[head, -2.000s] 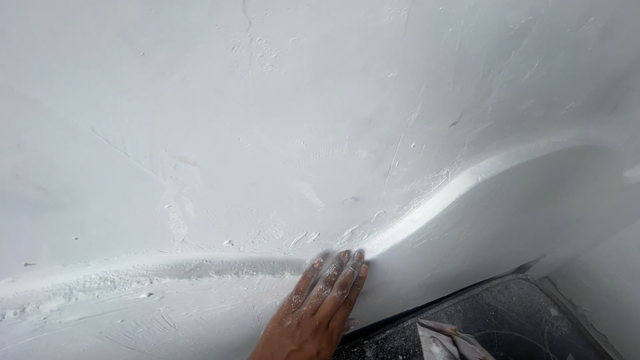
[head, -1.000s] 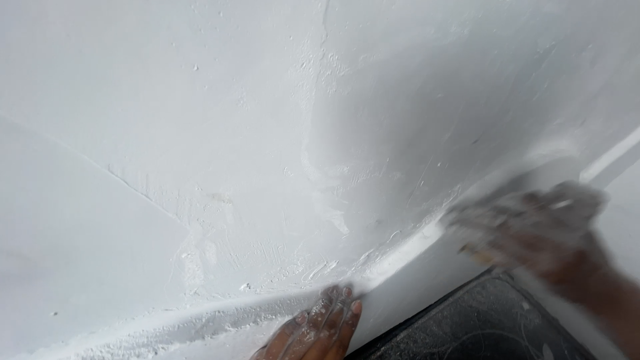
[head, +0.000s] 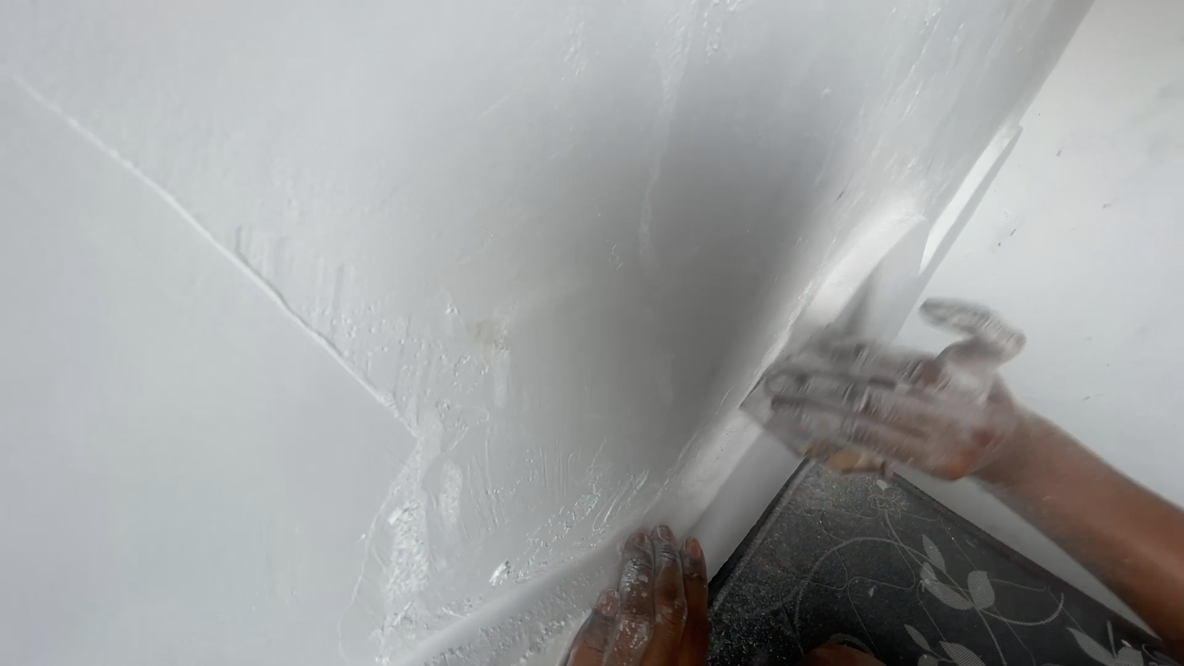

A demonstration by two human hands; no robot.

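Note:
My left hand [head: 647, 601], dusted white, lies at the bottom centre with its fingertips on the white raised moulding [head: 721, 453] along the wall. It holds nothing visible. My right hand [head: 888, 398], blurred and coated in white powder, presses flat fingers over a thin sheet [head: 772, 412] against the moulding, its thumb raised. The sheet resembles folded sandpaper, but blur and the fingers hide most of it; a yellowish-brown part shows below them. The white wall [head: 518, 277] bears ridges, streaks and rough patches of plaster or filler.
A dark surface with a pale leaf pattern [head: 962, 592], dusted with white powder, lies below my right forearm. A white surface [head: 1091, 231] stands on the right, beyond the moulding. A thin ridge [head: 203, 231] runs diagonally across the wall at left.
My right hand, out of view two seconds ago, is now at the moulding with the thin sheet. My left hand stays on the moulding. The view has turned and shifted.

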